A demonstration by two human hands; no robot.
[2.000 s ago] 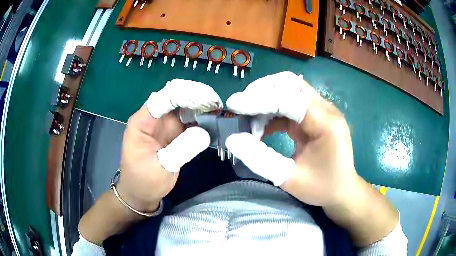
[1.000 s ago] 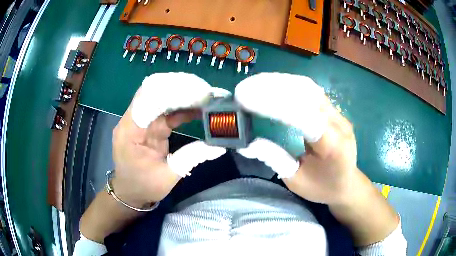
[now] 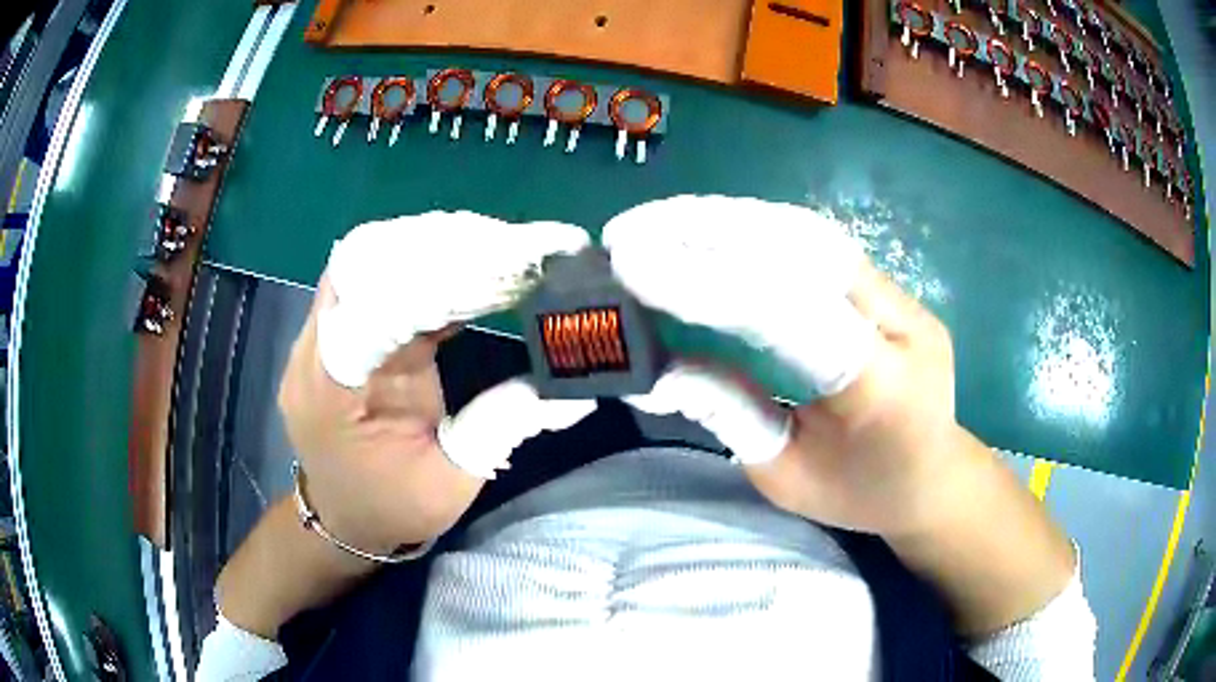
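A closed inductor (image 3: 588, 376), a dark grey block with vertical copper stripes in its side window, is held up in front of my body. My left hand (image 3: 414, 327), with white finger covers, grips its left side, fingers above and thumb below. My right hand (image 3: 800, 340), also with white covers, grips its right side the same way. The unit's leads are not visible. A row of core halves with orange-red coils seated (image 3: 508, 100) lies on the green mat beyond my hands, silver legs pointing towards me.
An orange assembly tray (image 3: 534, 29) with its orange end bar (image 3: 790, 51) lies at the far edge. A brown tray (image 3: 1040, 167) of coiled cores is at the far right. A narrow carrier strip (image 3: 158, 440) with a few units stands at left beside metal rails.
The inductor has turned from its earlier pose, so its window with copper stripes now faces the camera. It stays in both hands. The view has shifted slightly.
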